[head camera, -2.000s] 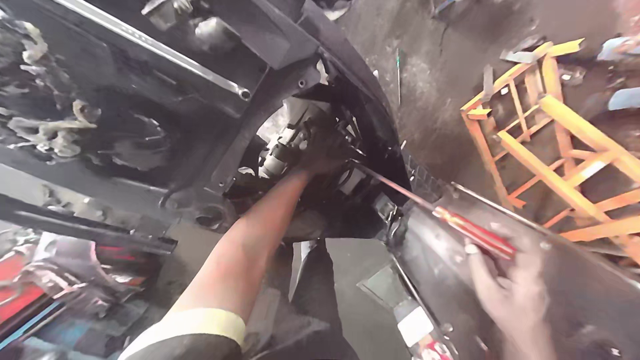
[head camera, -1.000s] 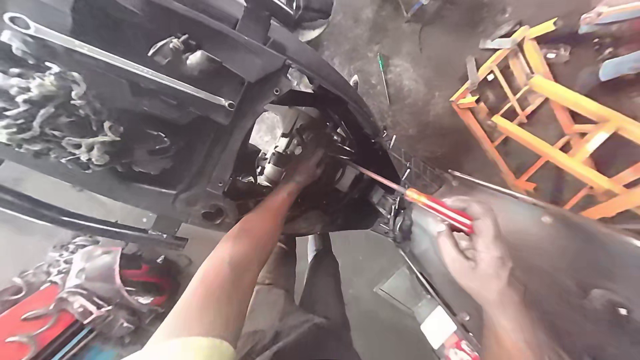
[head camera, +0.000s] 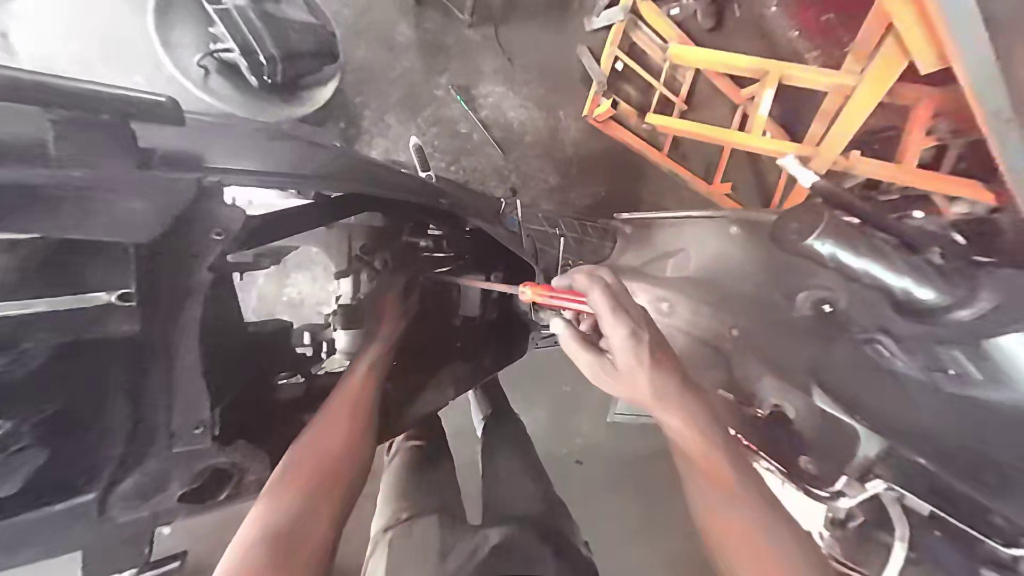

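My right hand [head camera: 612, 336] is closed around the red and clear handle of a screwdriver [head camera: 556, 296]. The long shaft points left into the dark opening of a black vehicle body panel [head camera: 448, 180], and its tip is lost in shadow near my left fingers. Inside that opening my left hand [head camera: 396, 292] reaches among dark parts, to the right of a light metal mechanical part [head camera: 346, 328]; shadow hides its fingers and whatever they touch. A wrench [head camera: 72, 302] lies on the dark bodywork at the far left.
An orange metal frame [head camera: 720, 140] stands on the floor at the upper right. A large dark panel [head camera: 696, 272] spans the right side. At the upper left is a round pan [head camera: 172, 48] with a dark part on it. A thin rod [head camera: 478, 120] lies on the floor.
The view has shifted a good deal. My right hand has moved closer to the opening with the screwdriver, whose shaft now reaches further into the shadow. My left hand stays inside the opening.
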